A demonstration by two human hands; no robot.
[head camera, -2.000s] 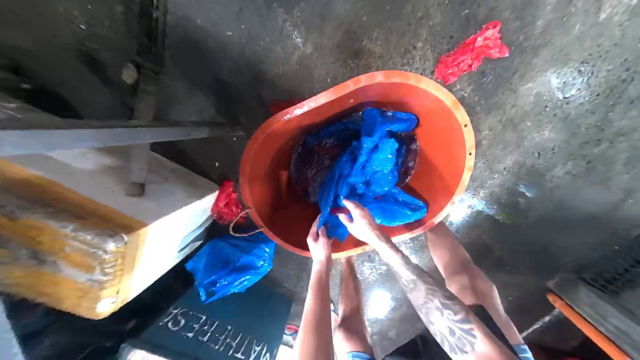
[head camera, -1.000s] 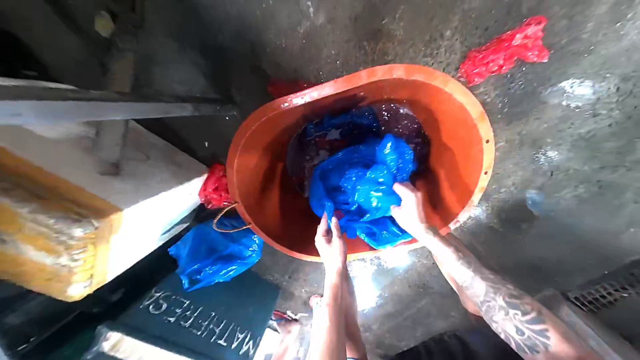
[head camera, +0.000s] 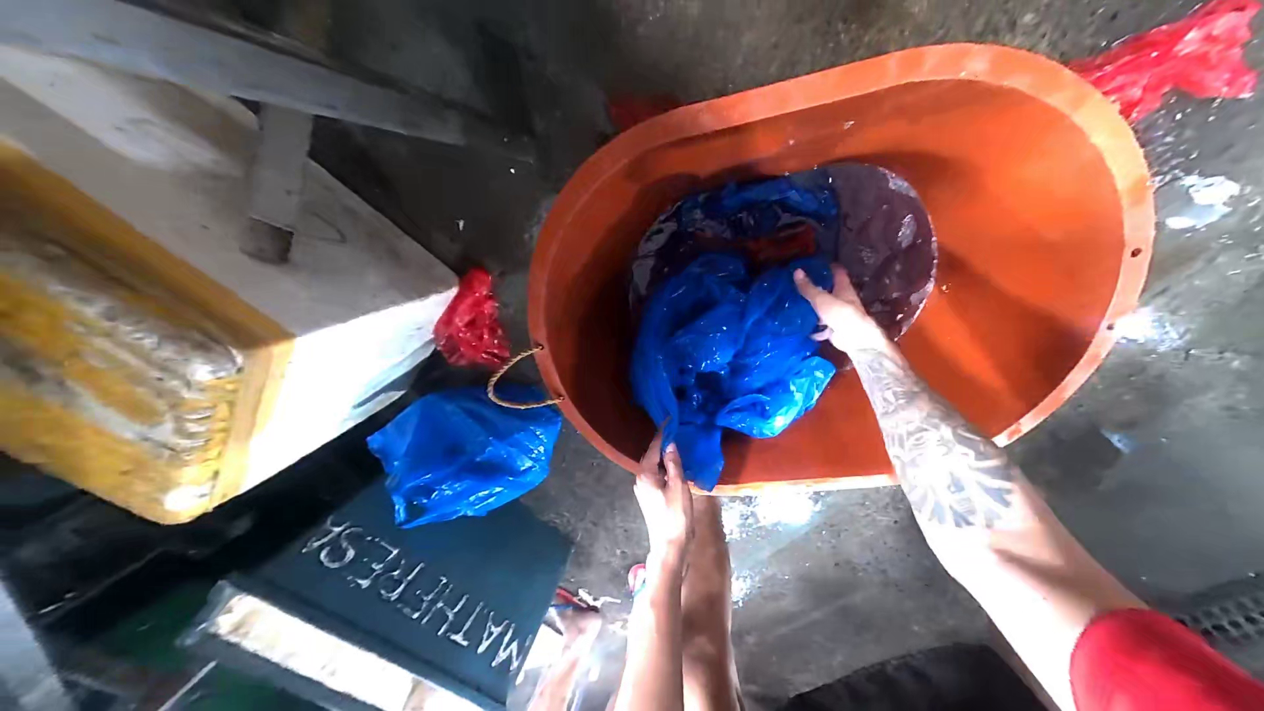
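An orange plastic tub point(head camera: 1037, 227) stands on the wet floor with dark liquid point(head camera: 879, 222) pooled at its bottom. In it lies a crumpled, wet blue plastic bag point(head camera: 716, 326), partly in the liquid. My left hand point(head camera: 664, 484) pinches the bag's near edge between thumb and fingers, close to the tub's near rim. My right hand point(head camera: 834, 308), on a tattooed forearm, rests with spread fingers against the right side of the same bag; whether it grips any plastic is hard to tell. Something reddish point(head camera: 780, 244) shows behind the bag, its kind unclear.
Left of the tub are a red plastic bag point(head camera: 474, 321), a blue plastic bag point(head camera: 469, 449) and the tub's rope handle point(head camera: 518, 387). A white and yellow box point(head camera: 346, 286) stands farther left, above a dark lettered lid point(head camera: 434, 583). More red plastic point(head camera: 1175, 59) lies upper right.
The blue bag was bunched higher over the tub's middle and now lies spread lower toward the left. My right hand has moved from its near side to its right side. The view has shifted.
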